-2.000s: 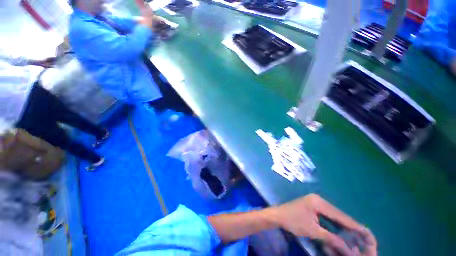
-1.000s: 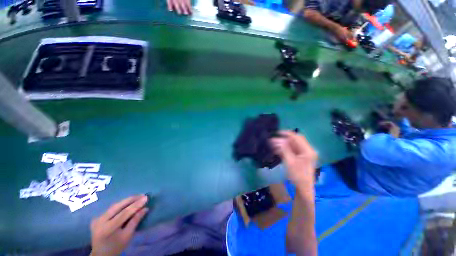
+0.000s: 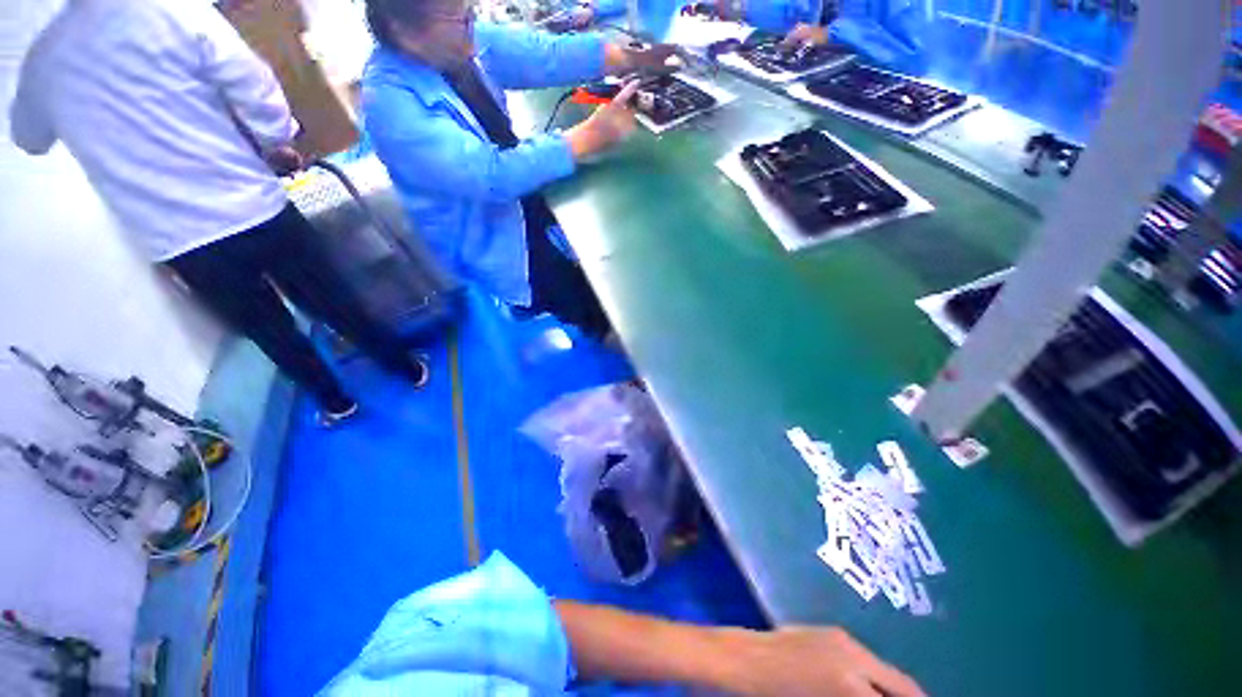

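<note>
A loose pile of white slotted plates [image 3: 879, 535] lies on the green bench, near the foot of the slanting post. My left hand [image 3: 824, 665] is at the bottom edge of the view, over the bench edge and below the pile. Its fingers are cut off by the picture's edge, so what they hold is hidden. My right hand is out of the picture. No black strap shows near my hand.
A grey-white post [image 3: 1076, 225] slants over the bench [image 3: 736, 320]. Lined trays of black parts [image 3: 824, 187] lie beyond. A clear plastic bag [image 3: 620, 483] is below the bench edge. A blue-clad worker [image 3: 456, 164] and a white-shirted person stand at left.
The view has swung back left from the black heap and carton. My right hand has left the picture. My left hand is now cut off at the bottom edge.
</note>
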